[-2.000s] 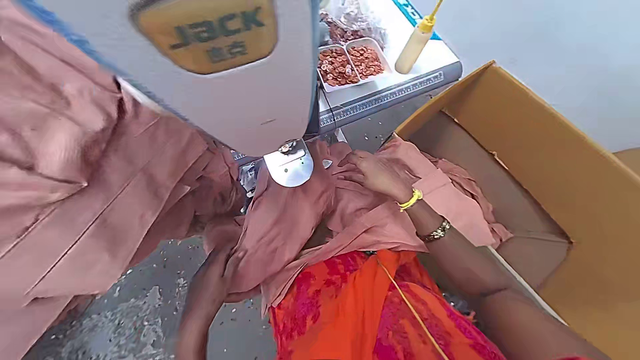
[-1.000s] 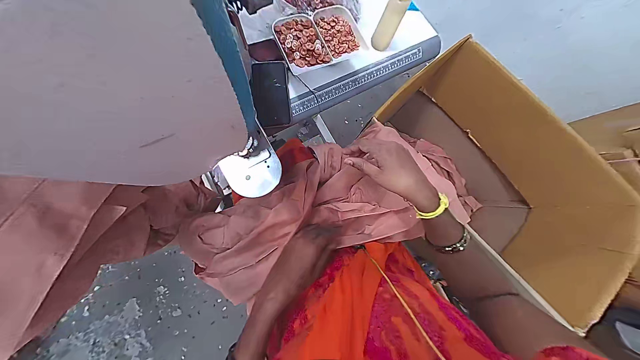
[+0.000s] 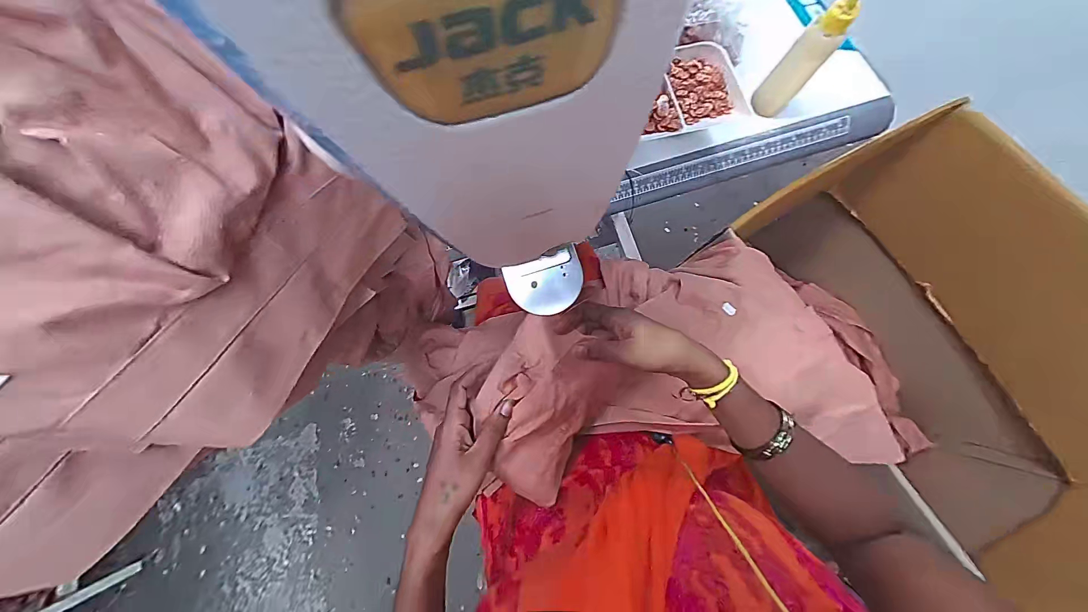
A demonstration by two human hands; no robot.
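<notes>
A Jack sewing machine [image 3: 510, 170], its head filling the top centre, has a round metal plate at its lower end. Dusty-pink fabric [image 3: 544, 382] is bunched below that plate and over the lap. My left hand [image 3: 472, 429] pinches a fold of it between thumb and fingers, left of centre. Close under the metal plate, my right hand [image 3: 629, 340] has its fingers on the same fabric; its fingertips are partly lost in the folds. The needle area is hidden behind the machine head.
More pink fabric [image 3: 170, 280] hangs in a large pile at the left. An open cardboard box [image 3: 977, 255] stands at the right, with fabric over its near edge. Behind are a white table [image 3: 850, 81], a tray of small reddish-brown buttons [image 3: 739, 81] and a squeeze bottle [image 3: 799, 72].
My left hand, over the fabric near the lap a second ago, has moved left and now grips a fold. My right hand has come closer to the metal plate. The view has shifted.
</notes>
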